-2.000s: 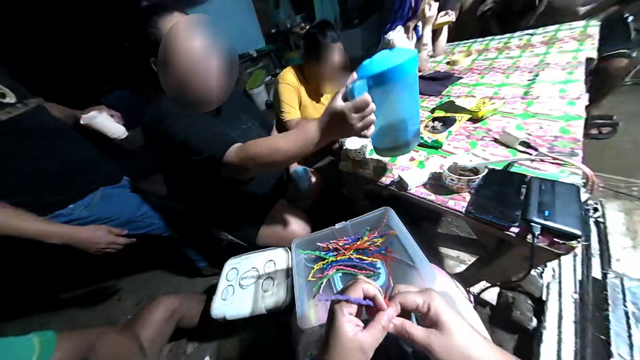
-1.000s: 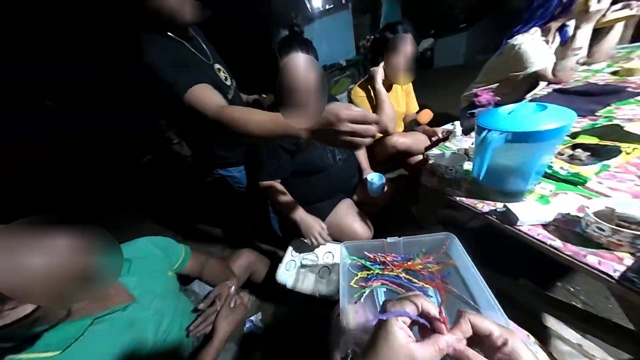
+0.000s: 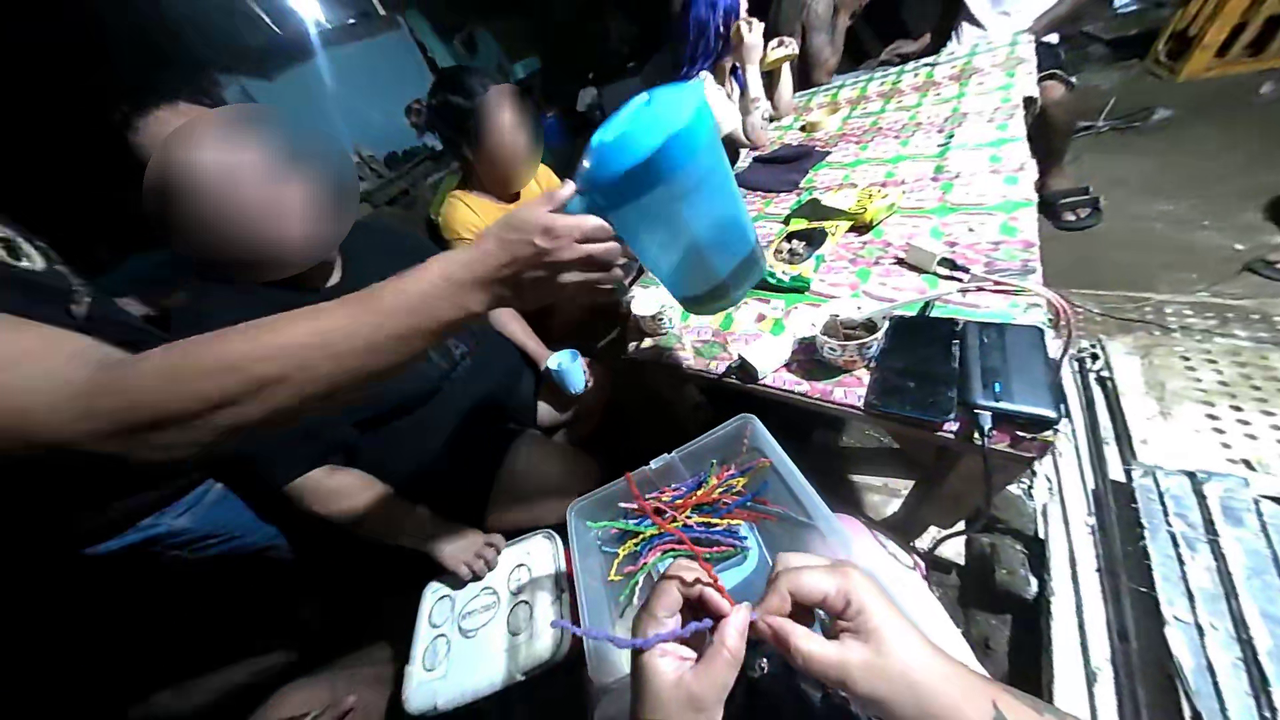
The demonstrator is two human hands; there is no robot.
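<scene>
Over the near edge of a clear plastic box [image 3: 800, 470], my left hand [image 3: 695, 640] pinches a purple twisted cord [image 3: 635, 638] and the lower end of a red twisted cord [image 3: 680, 540]. My right hand [image 3: 850, 620] meets it fingertip to fingertip, pinching a short purple end beside the left thumb. Inside the box lies a loose bundle of multicoloured twisted cords [image 3: 690, 510] over a light blue object [image 3: 745, 560], partly hidden by the cords. A white lid-like case [image 3: 490, 620] with round marks is just left of the box.
A person's arm [image 3: 400, 310] holds a blue pitcher [image 3: 680, 200] beside a table with a patterned cover [image 3: 930, 170]. On it are a power bank [image 3: 1010, 370], a dark phone [image 3: 912, 365] and a paper cup [image 3: 850, 340]. Another person holds a blue cup [image 3: 567, 371].
The pitcher, standing on the table one second ago, is now lifted and tilted in a person's hand. My hands remain together over the box. The view has swung right.
</scene>
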